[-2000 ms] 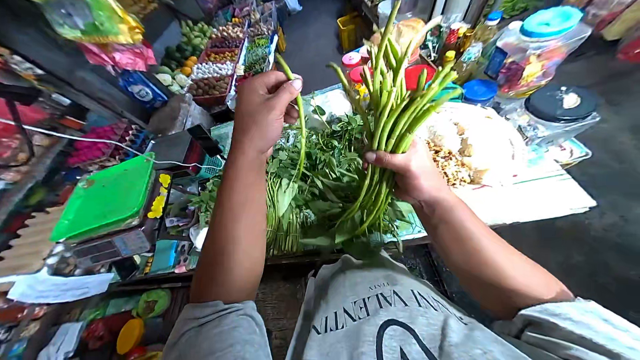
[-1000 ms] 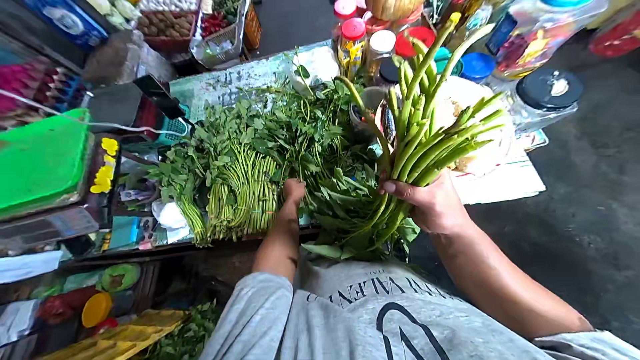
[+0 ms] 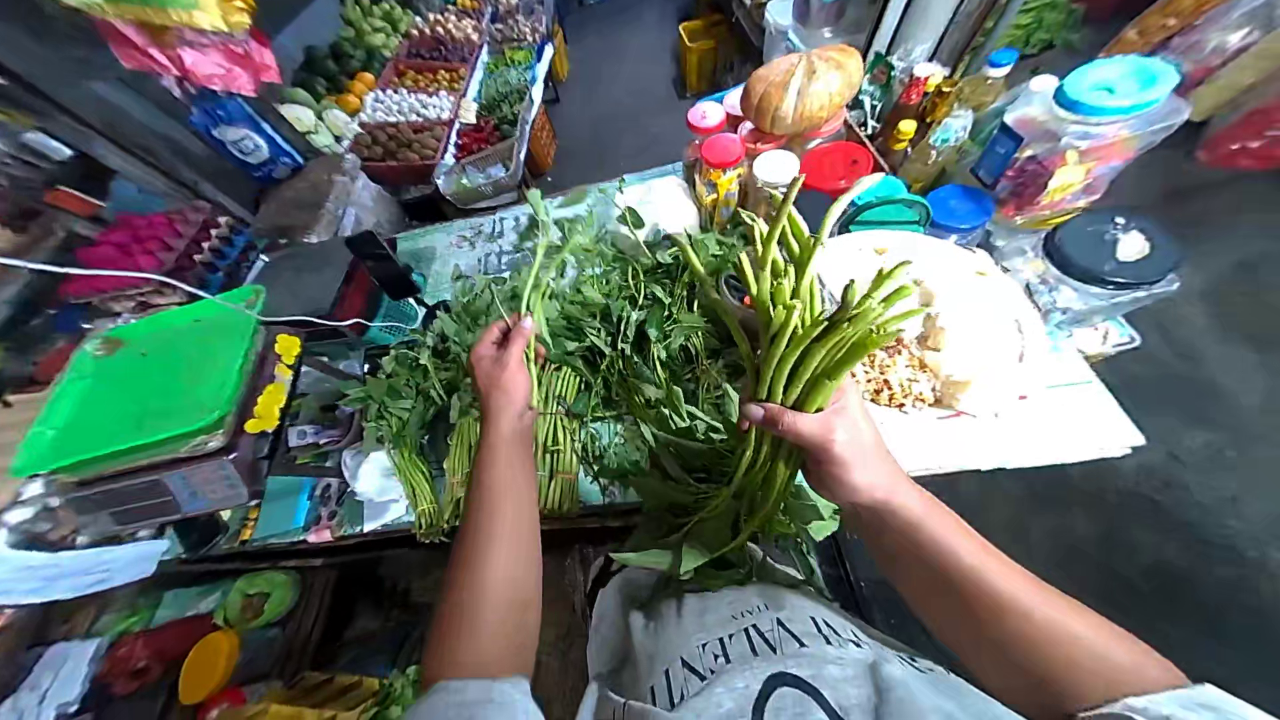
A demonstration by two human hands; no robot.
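My right hand (image 3: 835, 440) is closed around the stems of a thick bunch of leafy greens (image 3: 800, 340), stem ends up and leaves hanging down against my shirt. Between the fingers of my left hand (image 3: 508, 365) is a single green stalk (image 3: 535, 280) with leaves at its top, held upright over the table. Under and beside that hand lie tied bundles of leafy greens (image 3: 558, 440), their stems toward me. A loose heap of leafy greens (image 3: 650, 340) spreads between my two hands.
Left stands a weighing scale with a green tray (image 3: 150, 380); a phone (image 3: 382, 265) is propped nearby. Lidded jars, a squash (image 3: 803, 88) and bottles line the back right. A white bag (image 3: 940, 310) with brown pieces sits right of the bunch. Produce crates (image 3: 400, 150) stand beyond.
A second ago my left hand was low at the heap near my shirt; now it is raised further forward with a leafy stalk. My right hand keeps its hold on the bunch.
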